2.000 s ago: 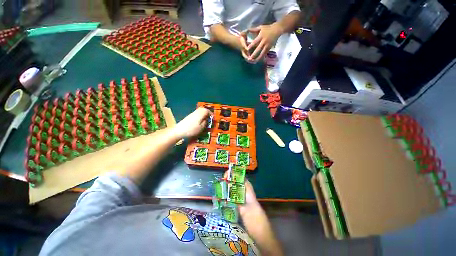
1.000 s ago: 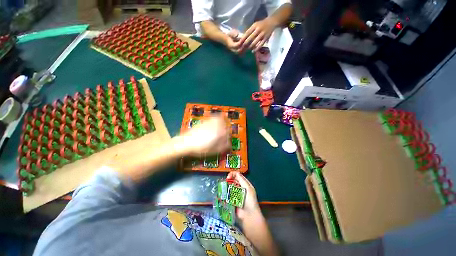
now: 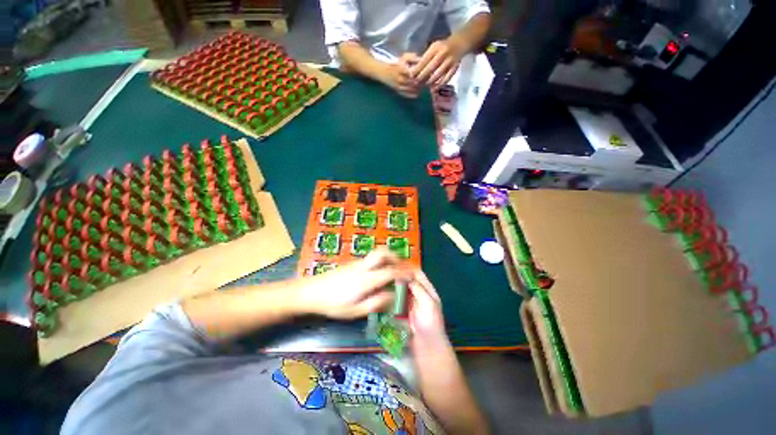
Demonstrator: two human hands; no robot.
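The orange holding fixture (image 3: 411, 202) lies on the bench in front of me. Its back row of three cavities is black and empty; the rows nearer me hold green pieces, the nearest row partly hidden by my left hand. My right hand (image 3: 425, 310) holds a few green workpieces (image 3: 391, 333) near the bench's front edge. My left hand (image 3: 362, 287) reaches across to these pieces, fingers bent and slightly blurred; whether it grips one cannot be told.
Green-and-red pieces stand in rows on cardboard at left (image 3: 170, 263) and back left (image 3: 328, 83). Cardboard layers (image 3: 621, 297) are stacked right. A pale stick (image 3: 457, 238) and white disc (image 3: 492, 251) lie right of the fixture. A person's hands (image 3: 425, 68) and a machine (image 3: 570, 153) are beyond.
My left hand has moved from over the fixture back to the pieces at my right hand. The fixture's second row from the back now shows green in all three cavities.
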